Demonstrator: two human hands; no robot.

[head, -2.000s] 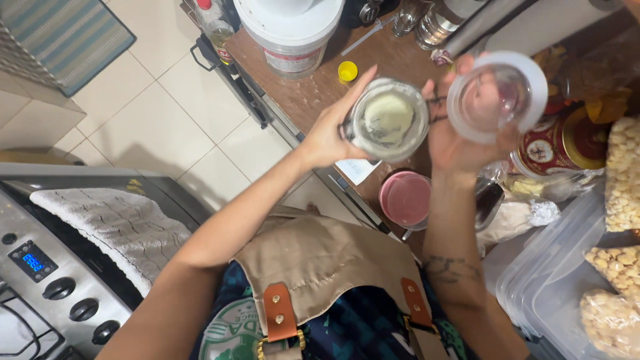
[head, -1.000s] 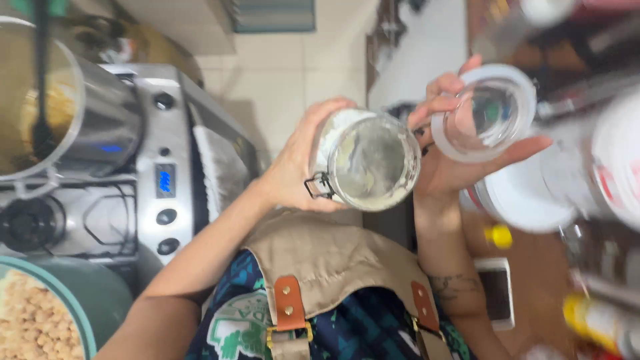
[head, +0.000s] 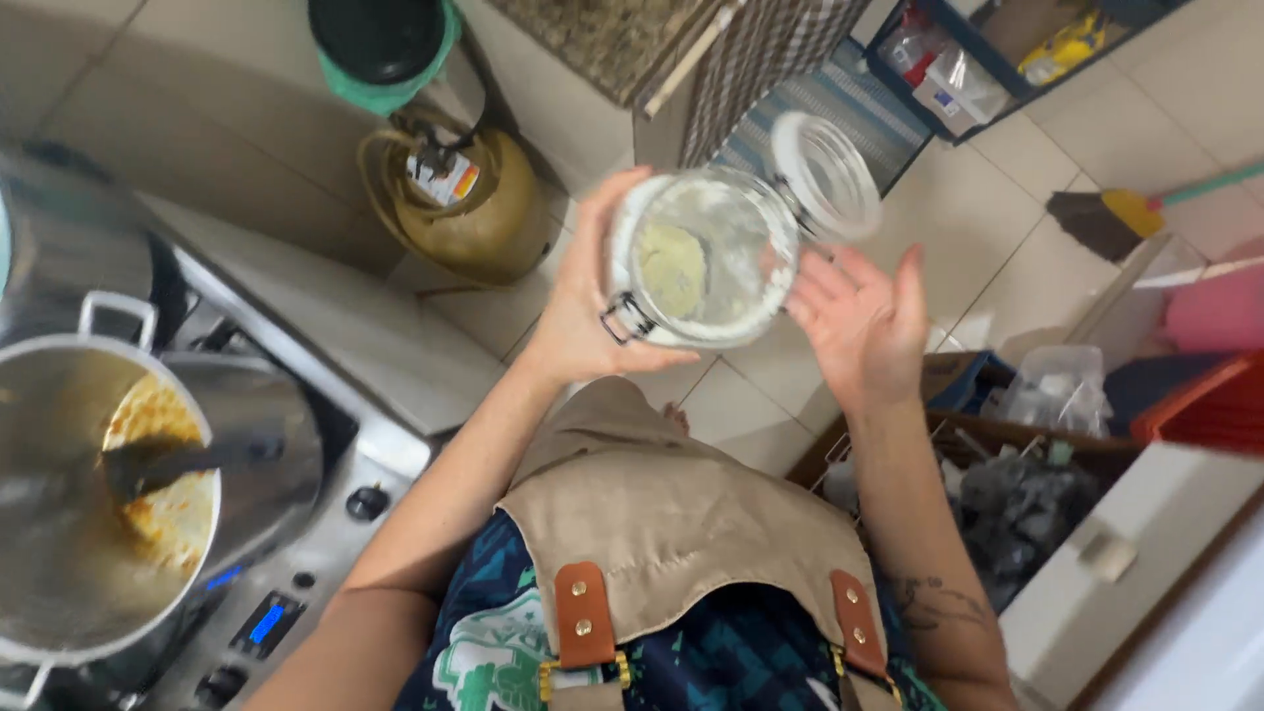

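Observation:
A glass clamp-lid jar is tilted toward me, with a pale powdery residue at its bottom and white residue round its rim. My left hand grips the jar from its left side, next to the wire clasp. The hinged glass lid hangs open at the jar's upper right. My right hand has its palm up and fingers spread, fingertips at or near the jar's right side; whether they touch it I cannot tell. Nothing lies in that palm.
A large metal pot with a dark utensil and orange-yellow residue stands on the stove at left. A gas cylinder, a bin and a granite counter are ahead. An open drawer, a broom and a shelf rack are at right.
The view has swung from the cluttered counter past the stove to the floor and gas cylinder. My right hand, earlier at the lid, is now below it with its palm up. My left hand keeps the jar.

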